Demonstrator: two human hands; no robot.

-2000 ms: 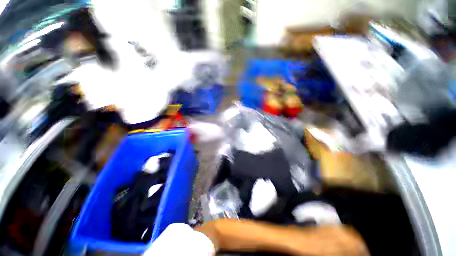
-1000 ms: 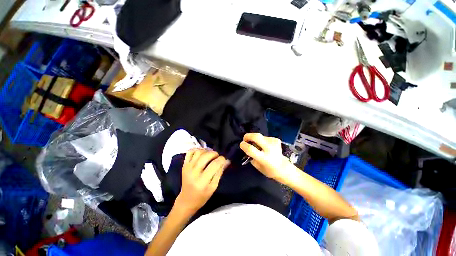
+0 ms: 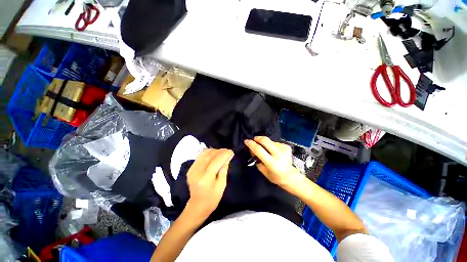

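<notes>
A black garment [image 3: 210,112] fills the lap below the table edge. My left hand [image 3: 209,174] pinches the dark cloth with its fingertips, left of centre. My right hand [image 3: 271,158] is a little to the right, its thumb and index finger at the cloth. A tiny thin metallic tool [image 3: 252,162] shows under my right fingers; most of it is hidden in the palm. A rounded white patch [image 3: 185,153] lies on the black cloth left of my left hand. A narrower white piece [image 3: 162,186] lies further left.
The white table [image 3: 225,56] crosses above, with a smartphone [image 3: 278,24], red-handled shears [image 3: 393,86] and black offcuts [image 3: 421,56]. A clear plastic bag [image 3: 77,164] lies left. Blue crates stand at left [image 3: 25,112] and right [image 3: 335,179]; the right one holds clear bags.
The view has swung from the floor and bins to the lap and table. Since one second ago, things sit slightly further right in view; both hands remain at the black cloth, my left fingers closer together.
</notes>
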